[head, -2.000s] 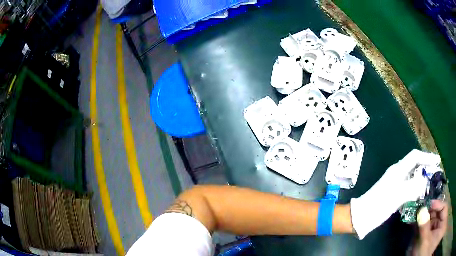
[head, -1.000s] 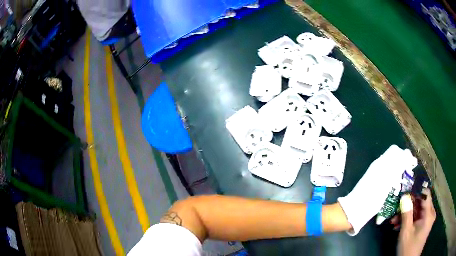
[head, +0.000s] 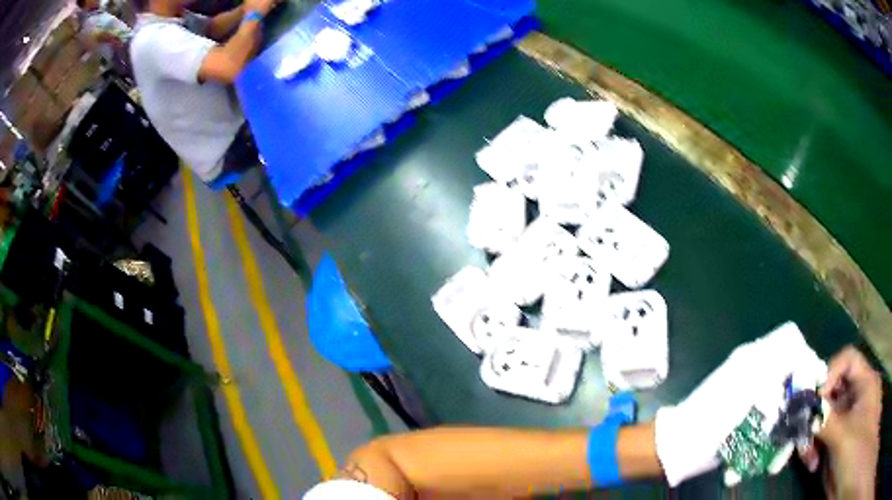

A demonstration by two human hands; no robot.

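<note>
My left hand (head: 748, 405), in a white glove with a blue strap (head: 606, 451) at the wrist, holds a green circuit board (head: 749, 447) with silvery dots at the lower right. A round black piece (head: 797, 418) sits beside the board, with a bit of blue wire at it. My bare right hand (head: 853, 420) is at the black piece, its fingertips on its right side; the details are blurred. Several white socket housings (head: 634, 337) with dark pin slots lie heaped on the dark green bench (head: 411, 234), left of my hands.
Blue corrugated sheets (head: 391, 73) with white parts lie at the bench's far end. A worn ledge (head: 724, 166) separates the bench from the green conveyor (head: 685, 59). A blue stool (head: 340, 317) stands left of the bench. A seated person (head: 181, 88) in a white shirt is beyond.
The view has shifted, bringing the seated person and more of the blue sheets into sight. The board and black piece are turned differently between my hands, and the black piece shows more clearly.
</note>
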